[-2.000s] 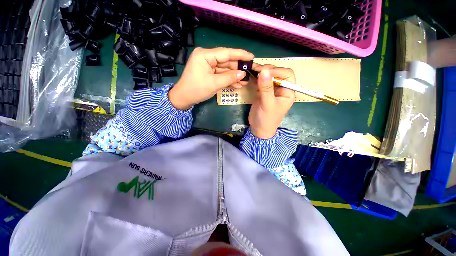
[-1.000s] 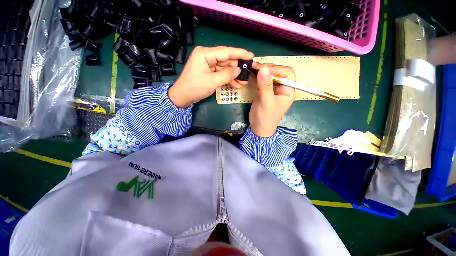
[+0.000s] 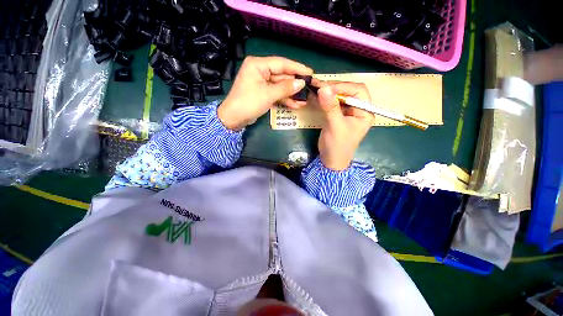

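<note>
My left hand (image 3: 262, 89) holds a small black plastic part (image 3: 302, 92) between thumb and fingers. My right hand (image 3: 343, 120) grips a slim white and gold pen-like tool (image 3: 386, 112). The tool's dark tip is at the right side of the part; whether it touches cannot be told. The part's face is partly hidden by my left thumb. A flat tan card (image 3: 407, 99) lies on the bench below and beyond my hands, with rows of tiny round marks at its left end.
A pink basket (image 3: 454, 37) of black parts stands beyond the card. Loose black parts (image 3: 191, 52) lie left. Crumpled clear plastic (image 3: 68, 92) edges a tray of black parts (image 3: 15, 80). Right are wrapped tan cards (image 3: 503, 136), white scraps (image 3: 435, 176) and another person's blurred hand (image 3: 546, 65).
The pale ring on the part's face no longer shows; the part has turned slightly. My right hand and the tool have moved slightly right and down.
</note>
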